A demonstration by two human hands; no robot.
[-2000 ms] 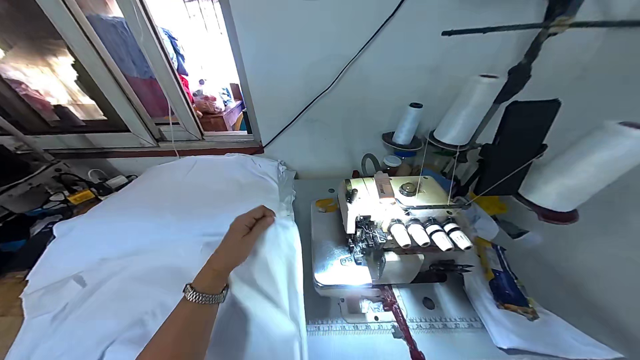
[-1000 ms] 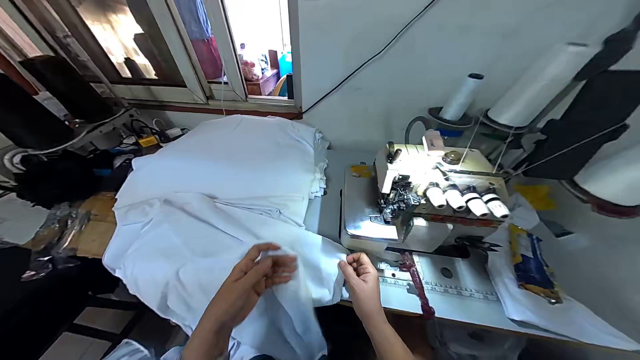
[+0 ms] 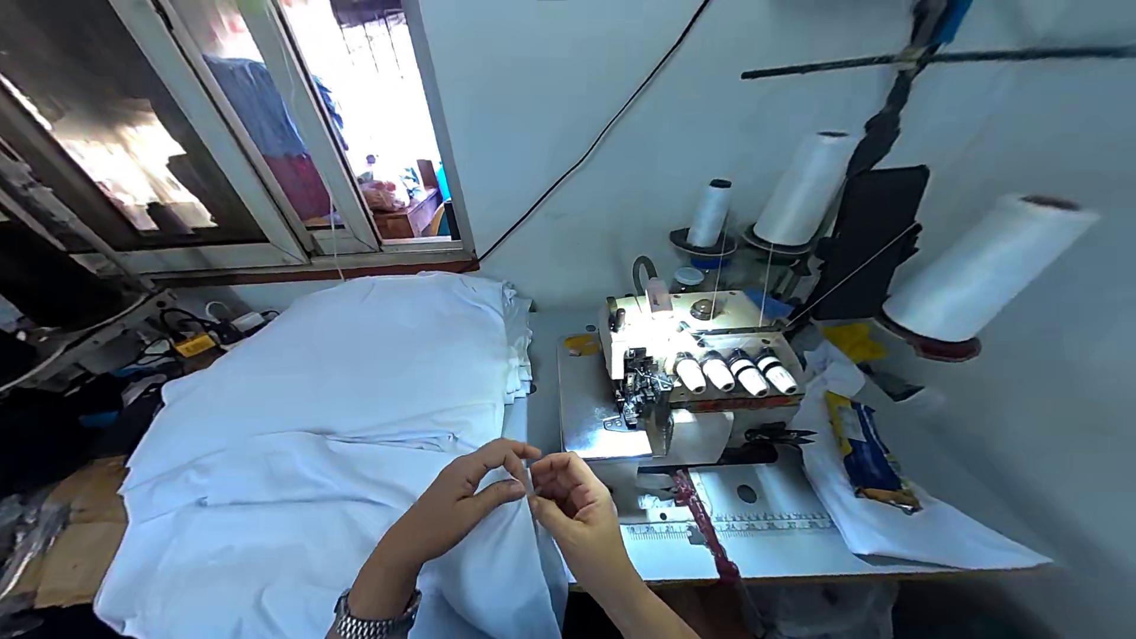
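Note:
White fabric (image 3: pixel 293 524) lies in a large folded pile over the left of the table and hangs toward me. My left hand (image 3: pixel 466 497), with a metal-band watch at the wrist, is over the fabric's right edge, thumb and fingers curved around a bit of that edge. Touching the same edge, my right hand (image 3: pixel 577 510) pinches it between thumb and forefinger. Both hands are close together, just in front of and left of an overlock sewing machine (image 3: pixel 701 364), whose lamp is lit. Whether the left fingers are fully closed cannot be made out.
Thread cones (image 3: pixel 985 275) stand behind and right of the machine. Black snips (image 3: pixel 777 435) lie at its right side. A blue packet (image 3: pixel 870 453) rests on white cloth at the right. A dark red strip (image 3: pixel 706 524) crosses the table's ruler. Cables and a yellow item (image 3: pixel 195 344) are at the left.
Two seconds ago only my left hand showed, on the fabric. My right hand has since come in, and both hands have come together at the fabric's edge. The view has shifted.

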